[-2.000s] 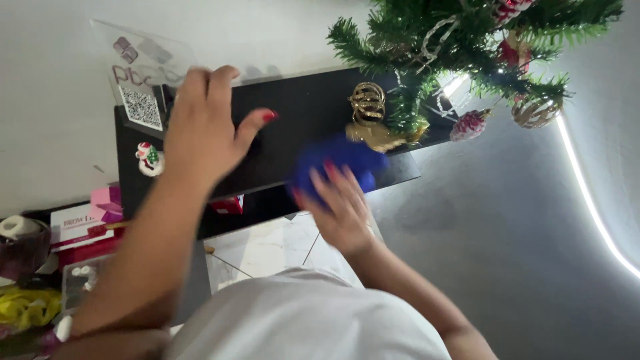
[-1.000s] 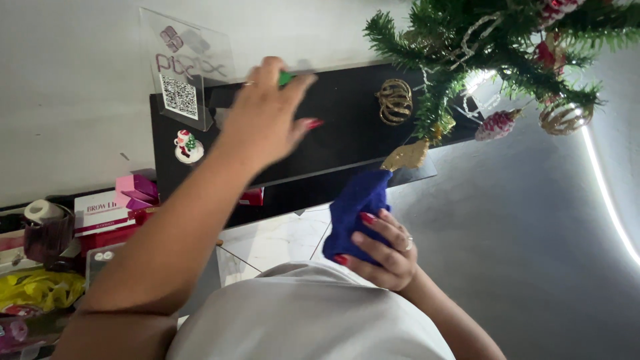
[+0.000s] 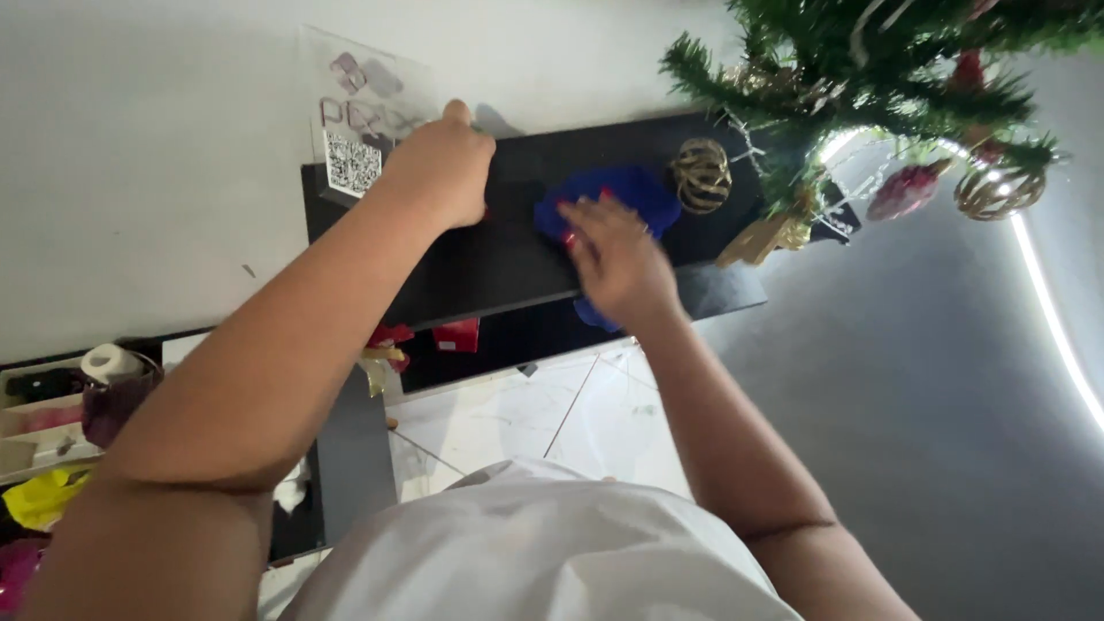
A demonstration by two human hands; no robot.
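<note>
My right hand (image 3: 625, 259) presses a blue cloth (image 3: 634, 194) onto the top of a black shelf (image 3: 517, 259), its fingers spread over the cloth. A gold wire ball ornament (image 3: 701, 176) lies just right of the cloth. My left hand (image 3: 444, 168) is above the shelf's left part with its fingers curled. A speck of green shows by its fingers; what it holds, if anything, is hidden. Beside it stands a clear acrylic sign (image 3: 354, 112) with a printed code.
A decorated Christmas tree (image 3: 828, 95) overhangs the shelf's right end. Below are a lower shelf with a red box (image 3: 456, 335) and, at left, a compartment tray (image 3: 17, 423), a white roll (image 3: 112, 364) and a yellow plastic bag (image 3: 43, 498). A bright light strip (image 3: 1048, 297) runs at right.
The blue cloth, gathered in my right hand at the shelf's front edge one second ago, is now spread on the shelf top under that hand. My left hand's fingers are more curled. The snowman ornament is no longer visible.
</note>
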